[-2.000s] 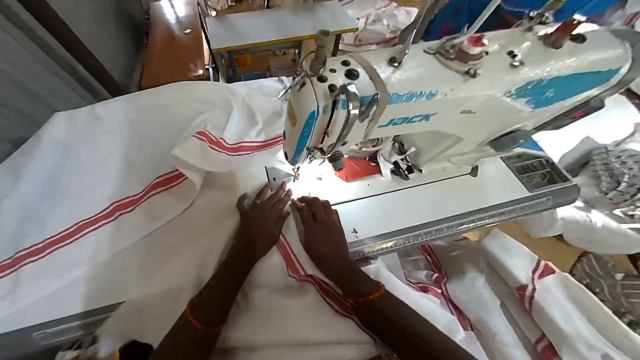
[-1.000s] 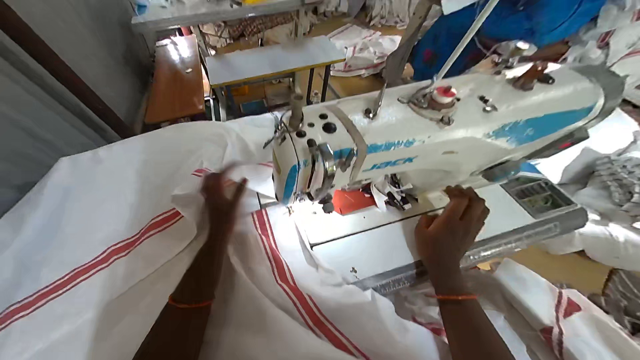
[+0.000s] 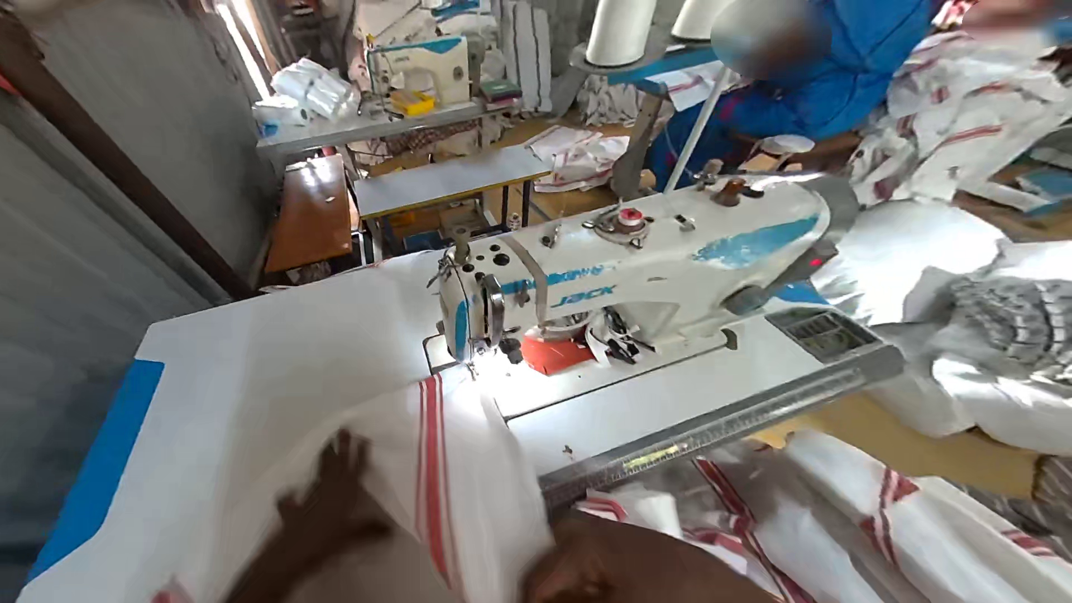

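Note:
A white Jack sewing machine [image 3: 645, 260] stands on its table, its lamp lit over the needle area. White cloth with red stripes [image 3: 431, 469] runs from beside the needle down to the near edge. My left hand [image 3: 322, 494], blurred, is over the left part of this cloth with its fingers apart; whether it grips any cloth cannot be told. My right hand [image 3: 578, 569], also blurred, is at the bottom edge by the cloth, its fingers mostly hidden. A red piece [image 3: 557, 353] lies under the machine's arm, beside black and white scraps [image 3: 618, 339].
Striped white cloths [image 3: 804, 502] are heaped below the table's front edge. White bundles [image 3: 930, 251] lie at the right. Behind are thread cones [image 3: 620, 33], a grey-topped bench [image 3: 452, 180], another sewing machine [image 3: 423, 71] and a person in blue [image 3: 863, 67].
The broad cloth at the left has been drawn off the table's far left part, baring its white top. My right hand has left the machine bed and come down nearer. The view has shifted upward.

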